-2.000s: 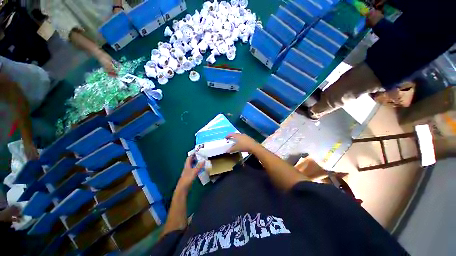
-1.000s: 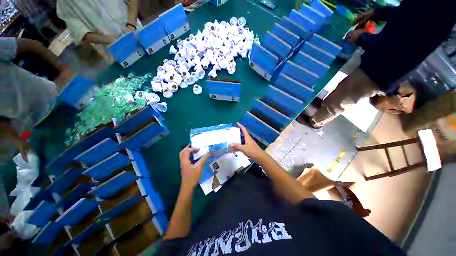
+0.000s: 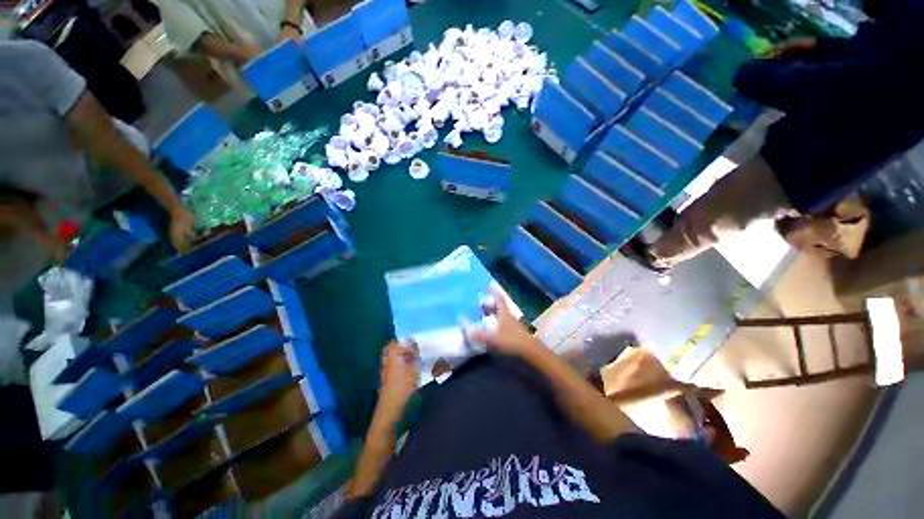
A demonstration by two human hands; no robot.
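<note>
A blue and white carton (image 3: pixel 436 300) is in front of my body at the near table edge, its blue panel facing up and blurred. My left hand (image 3: pixel 399 367) holds its lower left corner. My right hand (image 3: pixel 498 326) is on its right side, with the fingers blurred. Flat light-blue and white carton blanks (image 3: pixel 468 266) show partly behind and under it. Whether the carton is folded shut cannot be told.
Rows of open boxes (image 3: pixel 243 365) stand at left, ranked boxes (image 3: pixel 598 182) at right, and a single box (image 3: pixel 474 175) ahead. White units (image 3: pixel 446 91) and green-tinted packets (image 3: pixel 238 182) lie in heaps beyond. People stand at left and right.
The carton between my hands has turned so a blue panel faces up. My right hand has shifted down its right side. At left, a person's arm has reached toward the open boxes.
</note>
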